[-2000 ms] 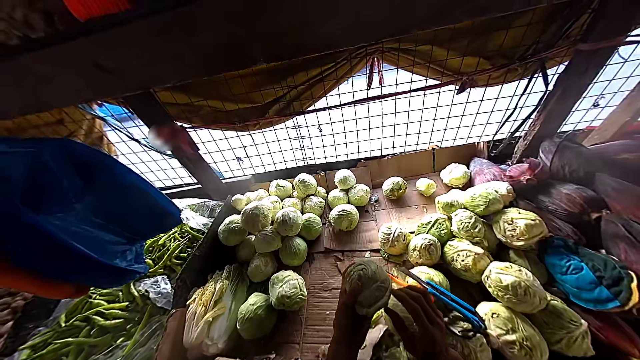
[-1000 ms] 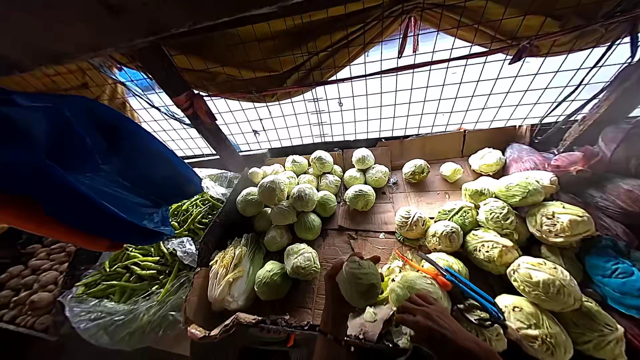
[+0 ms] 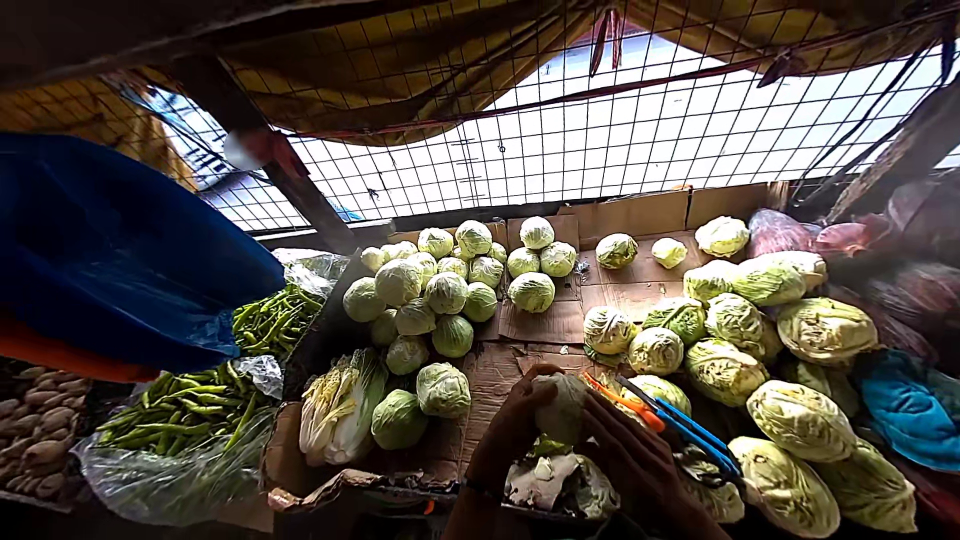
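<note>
A cabbage head [image 3: 561,405] is held between my two hands near the bottom middle. My left hand [image 3: 517,420] curls round its left side, and my right hand [image 3: 630,442] lies along its right side with the fingers extended. Just below are trimmed cabbage leaves [image 3: 562,484]. Beside my right hand, an orange-handled tool [image 3: 626,401] and a blue-handled tool [image 3: 686,431] rest on the cabbages; their working ends are unclear. Round green cabbages [image 3: 446,292] are heaped at the left, and paler, longer cabbages [image 3: 799,420] at the right.
Flattened cardboard [image 3: 487,375] lines the stall. Napa cabbage [image 3: 345,409] lies at its left front corner. Green chili peppers [image 3: 187,405] in plastic and brown root vegetables [image 3: 52,420] stand further left, under a hanging blue bag [image 3: 127,255]. Wire mesh [image 3: 480,165] closes the back. Blue cloth [image 3: 911,405] lies at right.
My right hand has moved from a cabbage by the tools onto the right side of the cabbage head that my left hand holds.
</note>
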